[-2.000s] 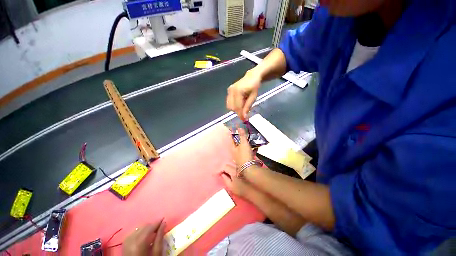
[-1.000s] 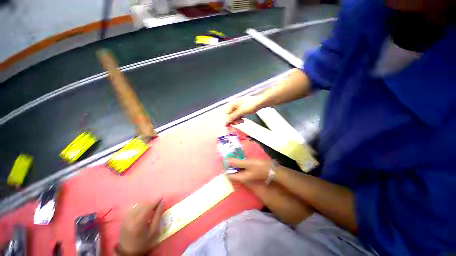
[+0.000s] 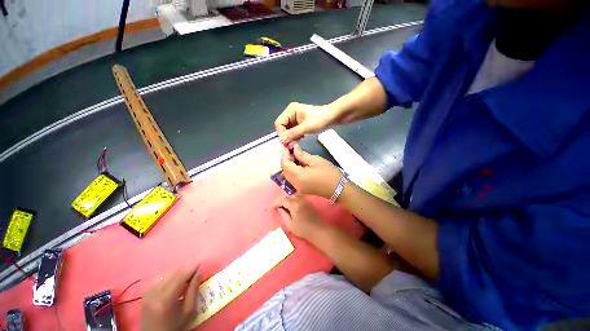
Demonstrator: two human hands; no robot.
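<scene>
My left hand [image 3: 169, 301] is at the lower left, partly cut off by the bottom edge; a thin dark pointed item sticks up from its fingertips. Beside it a pale label strip [image 3: 255, 262] with rows of small marks lies on the red mat. My right hand [image 3: 301, 218], from a striped sleeve, rests on the mat, fingers apart, with nothing visible in it. Just above it a dark battery pack [image 3: 283, 183] lies partly hidden under a coworker's hands [image 3: 309, 169], which pinch something small and red.
Yellow-faced packs [image 3: 152, 210] lie on the mat edge and belt at left. Silver-dark packs [image 3: 48, 278] with wires lie at lower left. A slotted orange-brown bar [image 3: 147, 129] crosses the green belt. More pale strips [image 3: 352, 158] lie right; the blue-clad coworker fills the right side.
The coworker's hands have come together above the pack, which they held out separately before. My right hand, largely hidden before, now shows below it. My left hand stays beside the strip.
</scene>
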